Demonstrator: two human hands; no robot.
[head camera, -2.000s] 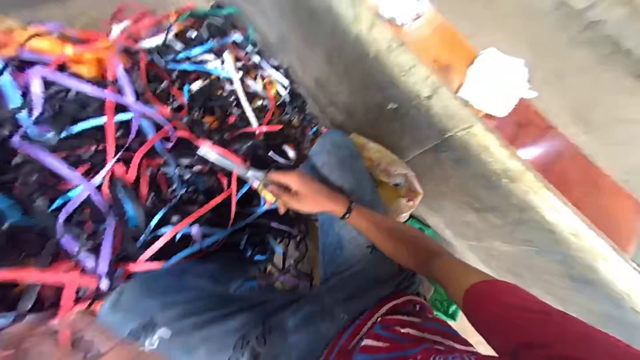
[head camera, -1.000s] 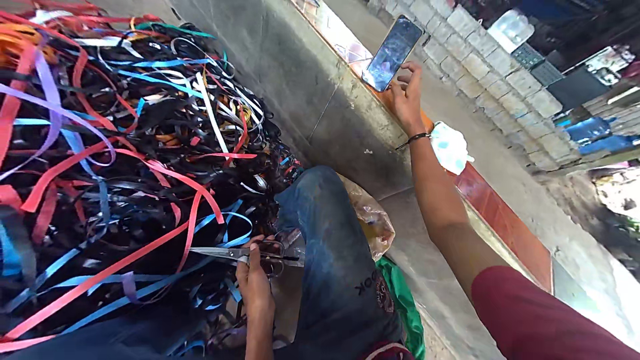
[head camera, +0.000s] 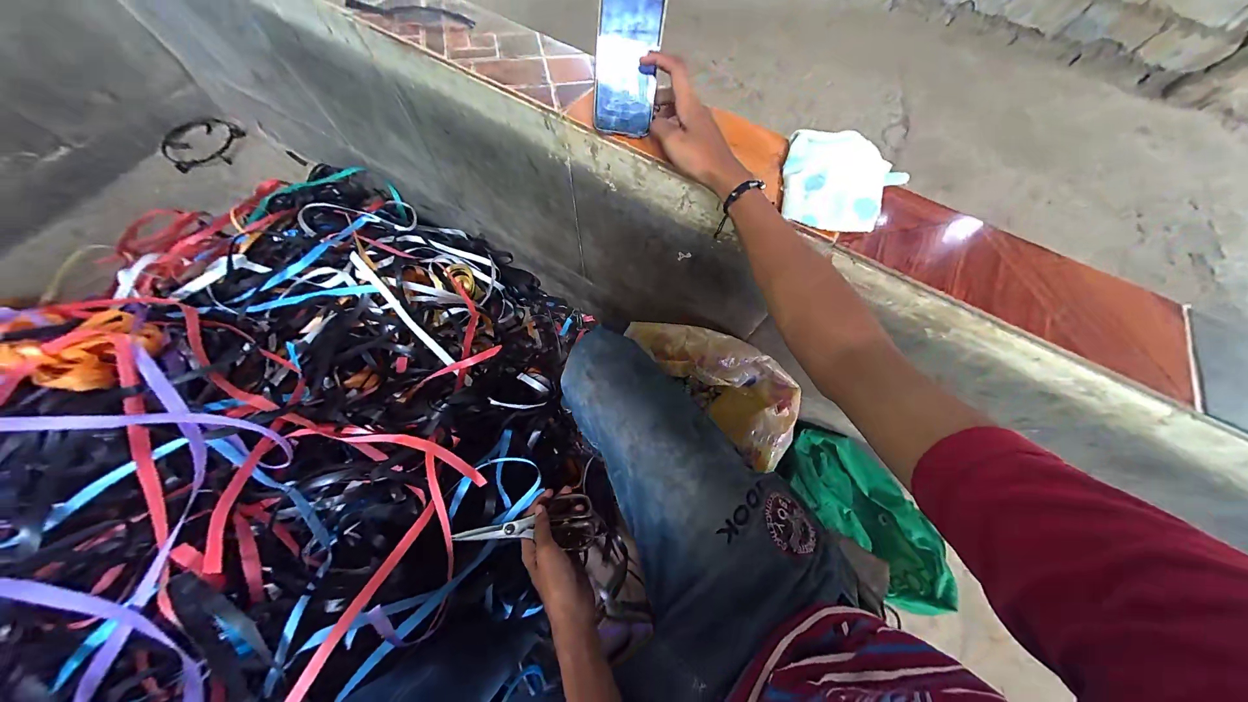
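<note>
My right hand grips a smartphone by its right side; the phone stands upright on the tiled ledge at the top, with glare on its face. Down by my bent knee, my left hand holds a pair of metal scissors around the middle, blades pointing left. Their handles lie to the right of my fingers. Below and around the blades spreads a large heap of plastic straps in black, red, blue, white, purple and orange. Whether the blades touch a strap, I cannot tell.
A folded white cloth or paper lies on the ledge, right of my wrist. Beside my knee are a clear plastic bag and a green plastic bag. A dark wire ring lies behind the heap.
Two seconds ago my right hand held the scissors over the straps; one second ago my left hand held them and my right gripped the phone. The phone now stands more upright.
</note>
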